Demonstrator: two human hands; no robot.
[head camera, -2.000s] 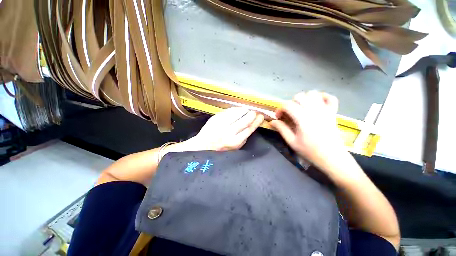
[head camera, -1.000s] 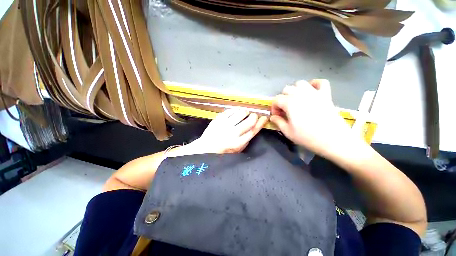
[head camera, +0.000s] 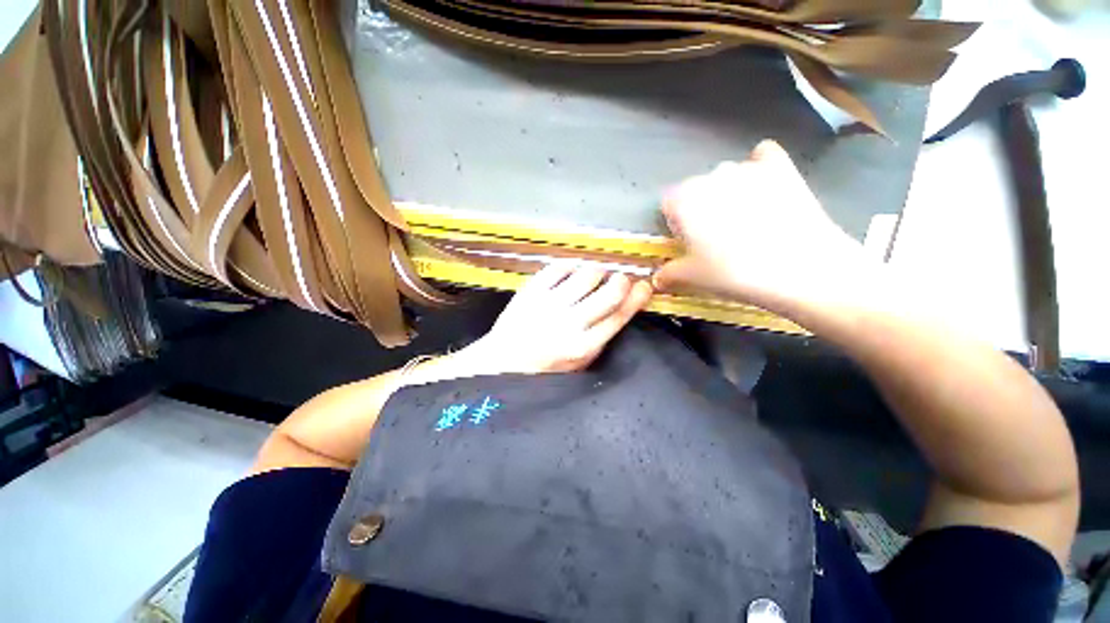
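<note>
A brown leather strap (head camera: 487, 253) with a thin white line lies between two yellow guide strips (head camera: 536, 234) at the near edge of the grey board. My left hand (head camera: 562, 314) lies flat with its fingertips on the strap and holds it down. My right hand (head camera: 752, 231) is at the strap's end, right beside the left fingertips, with its thumb down on it and the other fingers curled above the board. The strap's end is hidden under the fingers.
Brown straps with white lines (head camera: 286, 170) hang in loops at the left. More strap ends (head camera: 840, 55) fan out at the board's far right. A hammer (head camera: 1032, 219) lies right of the grey board (head camera: 511, 146). A dark grey apron (head camera: 584, 475) covers my lap.
My right hand has turned and its fingers have lifted slightly away from the guide strips, with the right elbow moving outward. My left hand stays on the strap. The view has shifted a little.
</note>
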